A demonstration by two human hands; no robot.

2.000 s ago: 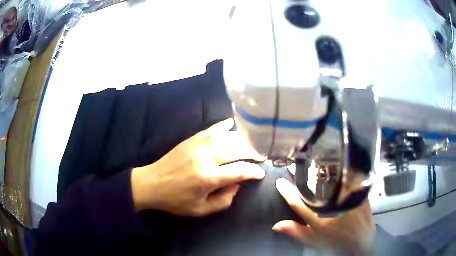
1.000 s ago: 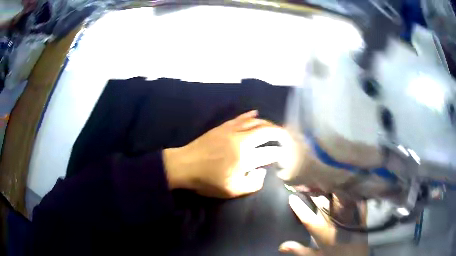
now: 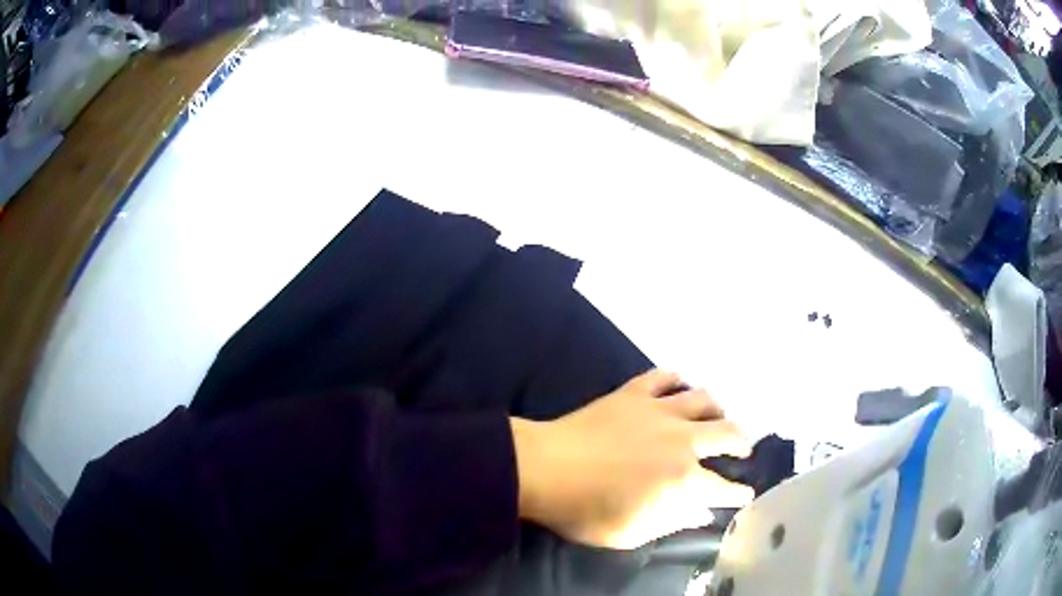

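The dark garment panel (image 3: 349,314) lies on the white table, its notched edge pointing up and away. My left hand (image 3: 635,466) is palm down over its right part, fingers bent, with a bunched dark bit of cloth showing between and beyond the fingertips. The white sewing machine head (image 3: 827,524), with a blue stripe, is at the lower right, just beside my fingertips. Needle and presser foot are hidden. My right hand is not in view.
A dark phone-like object with a pink edge (image 3: 547,52) lies at the table's back edge. Pale cloth (image 3: 757,70) and plastic-wrapped items (image 3: 897,140) are piled behind. Small dark specks and a grey piece (image 3: 897,405) lie near the machine head. Brown border at left.
The view has swung, so the machine head now shows low at the right and the table's back edge appears. The panel looks turned. My right hand has gone out of view.
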